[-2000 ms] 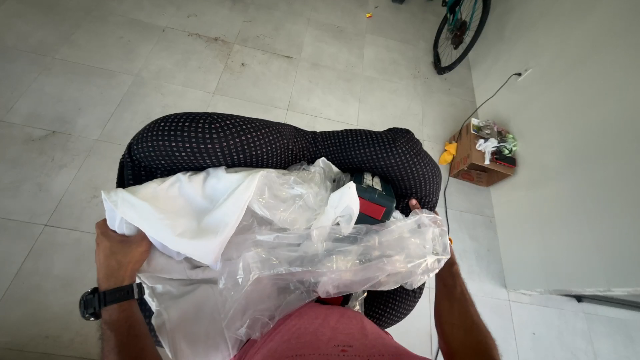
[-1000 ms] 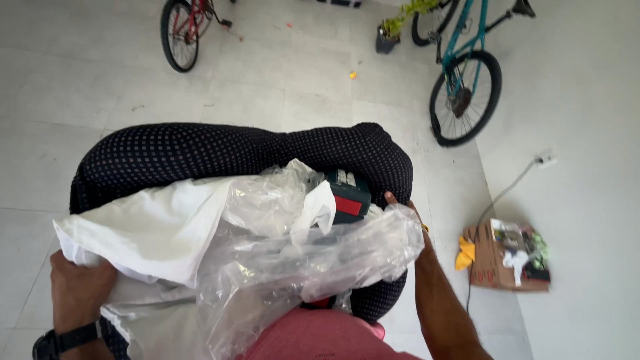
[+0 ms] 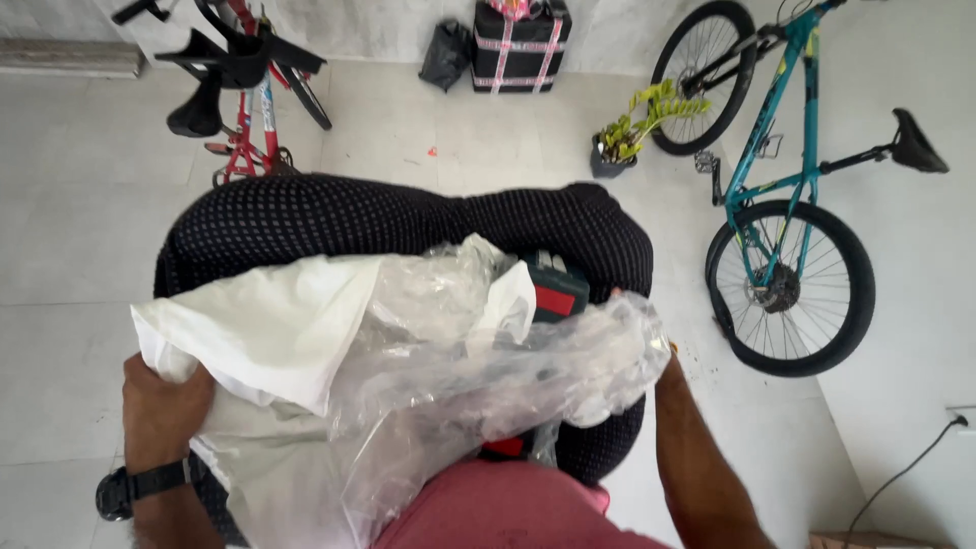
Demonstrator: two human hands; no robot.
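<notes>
White fabric (image 3: 282, 328) and a clear plastic bag (image 3: 457, 389) lie across my lap. My left hand (image 3: 164, 400), with a black watch on its wrist, grips the fabric's left edge. At the right end of the plastic, my right hand (image 3: 618, 293) is mostly hidden behind it; only a fingertip and the forearm show, so its grip cannot be made out. A dark green case or tool with a red patch (image 3: 555, 302) rests between my thighs, partly covered by the plastic. Another red and black part (image 3: 505, 447) shows near my pink shirt.
A teal bicycle (image 3: 774, 152) stands at the right by the wall, near a potted plant (image 3: 614, 152). At the upper left is a red bicycle (image 3: 255, 114). A black bag (image 3: 447, 53) and a black box with printed tape (image 3: 521, 49) stand at the far wall. A cable (image 3: 900, 476) hangs from a socket.
The view has tilted up, bringing in the far wall and more of both bicycles. My hands and the spread plastic and fabric look much the same.
</notes>
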